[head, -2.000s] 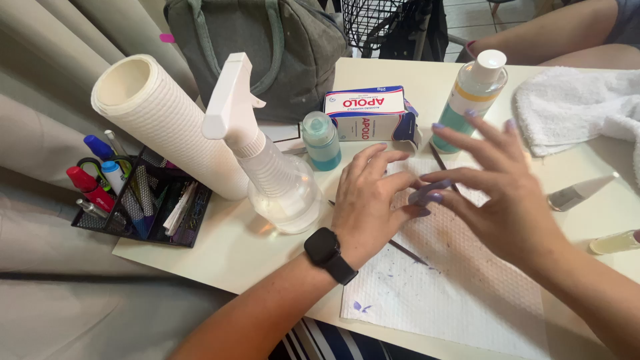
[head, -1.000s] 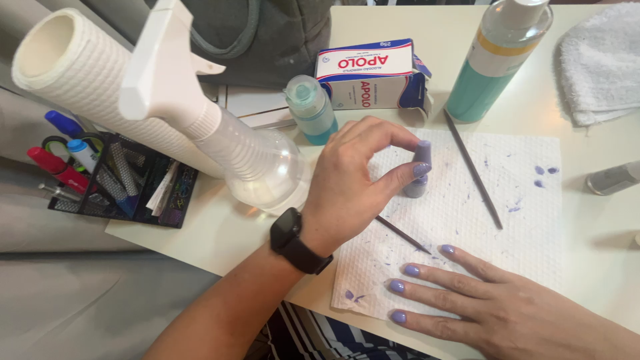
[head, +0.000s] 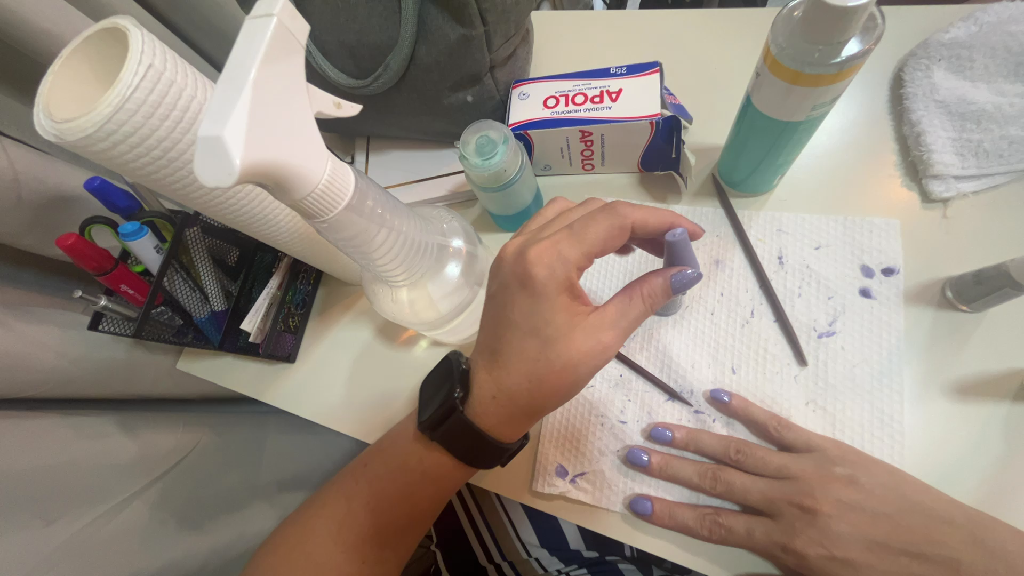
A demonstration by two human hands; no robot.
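My left hand point(head: 560, 312), a black smartwatch on its wrist, pinches the lilac cap of a nail polish bottle point(head: 680, 250) between thumb and fingers, over a white paper towel point(head: 848, 384). The glass part of the bottle is mostly hidden. My right hand point(head: 800, 480) lies flat with fingers spread at the towel's near edge, holding nothing; its nails are glossy lilac. One dark thin stick point(head: 760, 272) lies on the towel to the right, its far end near a bottle of green liquid point(head: 792, 96). Another dark stick point(head: 656, 380) lies between my hands. Lilac polish smears mark the towel.
A clear spray bottle point(head: 424, 272) and a roll of paper towel point(head: 160, 120) stand at left beside a black mesh organizer point(head: 192, 280). Behind are a cotton box point(head: 592, 120), a small bottle of blue liquid point(head: 502, 180) and a grey bag point(head: 448, 72). A white towel point(head: 968, 104) lies back right.
Two seconds ago both hands were raised close together. My right hand has come down flat onto the paper towel, and my left hand holds the polish bottle's cap. The view has moved closer.
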